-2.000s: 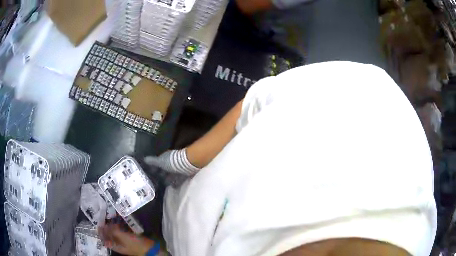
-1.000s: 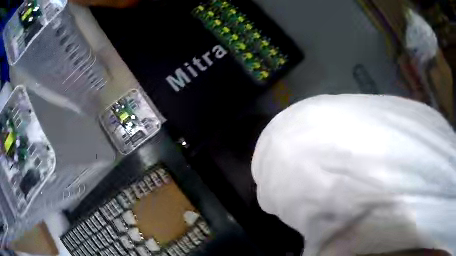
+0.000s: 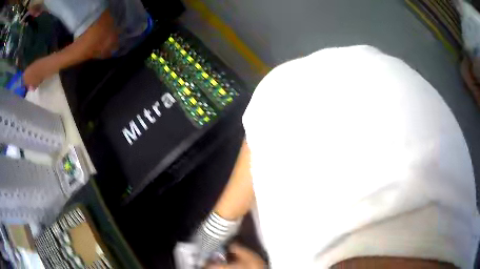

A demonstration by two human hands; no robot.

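Observation:
My right hand (image 3: 209, 236), in a grey knitted glove with a white-striped cuff, is low in the frame, blurred and partly cut off. My bare left hand (image 3: 241, 258) is close beside it at the bottom edge, also cut off. A pale, blurred thing (image 3: 185, 254) lies at the gloved fingers; I cannot tell what it is or whether either hand grips it. Green circuit boards (image 3: 192, 79) with yellow blocks lie in two rows on the black case (image 3: 147, 152) marked "Mitra".
A filled housing (image 3: 72, 169) sits by white housing stacks (image 3: 26, 184) at left. The parts tray (image 3: 87, 244) is at lower left. Another person's arm (image 3: 73, 55) reaches in at upper left. My white sleeve (image 3: 358, 147) covers much of the right.
The view has swung toward the black case. The tray and stacks have shifted left. Both hands are back at the bottom edge, after being out of view one second ago.

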